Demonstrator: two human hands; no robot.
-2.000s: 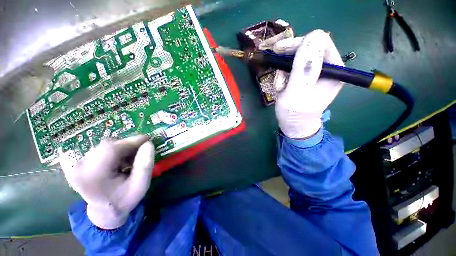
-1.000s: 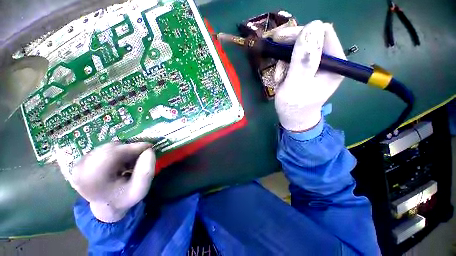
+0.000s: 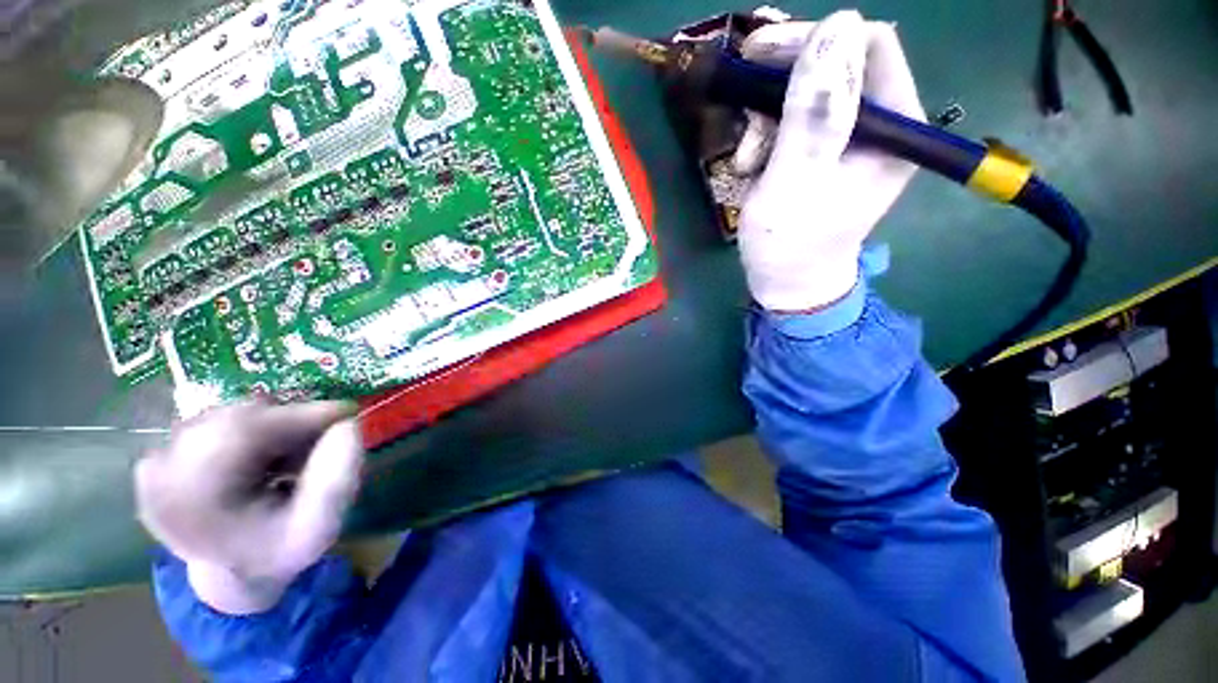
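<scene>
A large green circuit board (image 3: 461, 207) lies tilted on the mat, with a red support (image 3: 534, 358) showing under its right and near edges. My gloved right hand (image 3: 831, 160) holds the blue-black soldering iron (image 3: 922, 144) by its handle. The iron's tip points left, just off the board's upper right edge, over the iron stand's side. My gloved left hand (image 3: 254, 480) is at the board's near left corner, slightly blurred. It pinches a thin silvery solder wire (image 3: 414, 384) whose end reaches over the red edge.
The dark iron stand (image 3: 721, 174) is partly hidden behind my right hand. Black-handled cutters (image 3: 1085, 60) lie at the far right, with a small dark bit (image 3: 950, 115) nearer the hand. A cloudy translucent hood (image 3: 94, 147) covers the upper left. Racked equipment (image 3: 1102, 494) stands below right.
My left hand has moved left and down, off the board's near edge, and the solder wire's end has drawn back with it. The right hand and iron have shifted slightly up in view.
</scene>
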